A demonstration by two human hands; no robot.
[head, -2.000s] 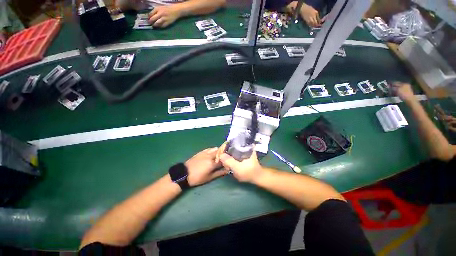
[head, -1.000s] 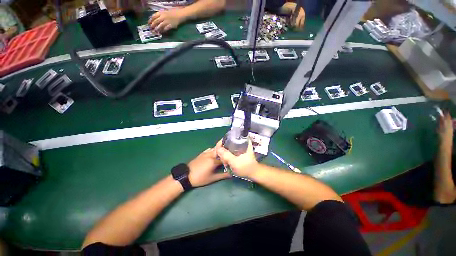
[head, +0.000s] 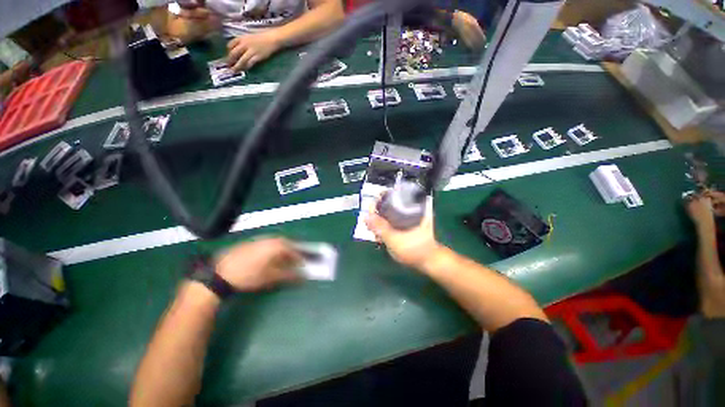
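Note:
My right hand (head: pixel 409 236) grips the grey electric screwdriver (head: pixel 404 205) upright over the front of the white-grey screw feeder (head: pixel 399 157). The screwdriver's tip is hidden. My left hand (head: pixel 261 264), blurred and wearing a black watch, holds a white housing (head: pixel 321 261) at its fingertips, left of the feeder and above the green bench. The housing is blurred, so its inside cannot be made out.
White housings (head: pixel 296 179) lie on the conveyor behind the white rail (head: pixel 270 216). A black cooling fan (head: pixel 502 226) and white blocks (head: pixel 614 185) lie right. A thick cable loop (head: pixel 245 151) hangs across the view. Other people's hands (head: pixel 253 49) work at the far side and right.
My left hand has moved left, away from the screwdriver, with the housing now visible in it. My right hand has raised the screwdriver slightly, towards the feeder. The cable loop has swung nearer.

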